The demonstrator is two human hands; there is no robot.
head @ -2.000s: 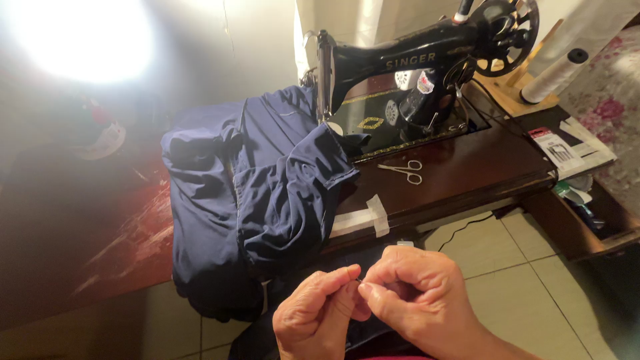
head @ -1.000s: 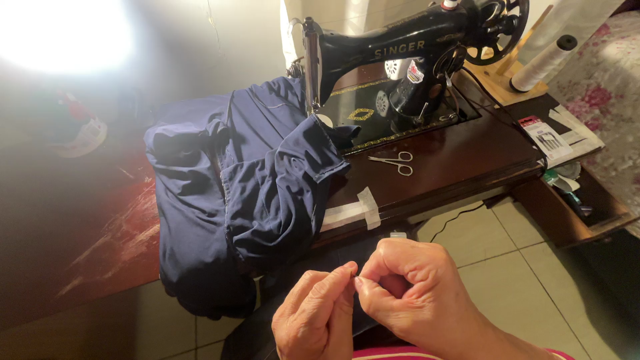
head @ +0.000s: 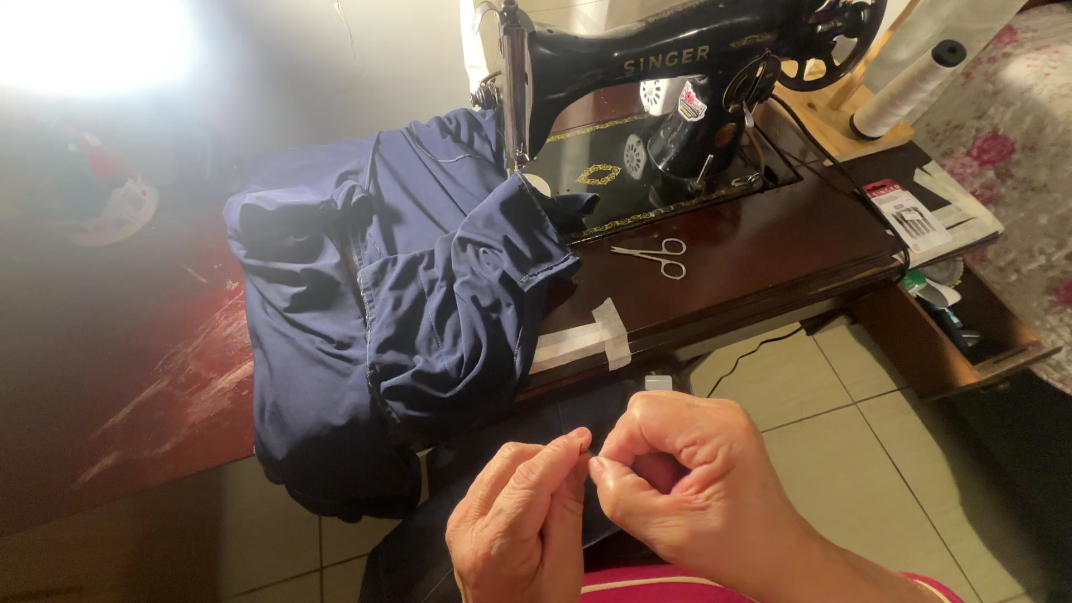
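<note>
My left hand [head: 528, 511] and my right hand [head: 691, 486] meet at the fingertips over my lap, at the lower middle of the view. Thumb and forefinger of each are pinched together. A tiny thin thing, too small to name, shows between them. Beyond my hands, a dark blue garment [head: 435, 293] with visible seams lies bunched on the table, its far part by the needle end of a black Singer sewing machine [head: 662, 63]. Small metal scissors [head: 657, 256] lie on the wooden top, right of the garment, with their blades nearly closed.
White tape [head: 578, 339] is stuck at the table's front edge. To the right are a white thread cone [head: 909, 88] on a wooden stand, a packet of needle-like pieces [head: 909, 218], a black cord and a pulled-out drawer [head: 913, 343] holding small items. A bright light glares at the upper left.
My hands stay pinched together at the fingertips, with small shifts of the fingers. The garment and the scissors have not plainly moved. The view has shifted slightly.
</note>
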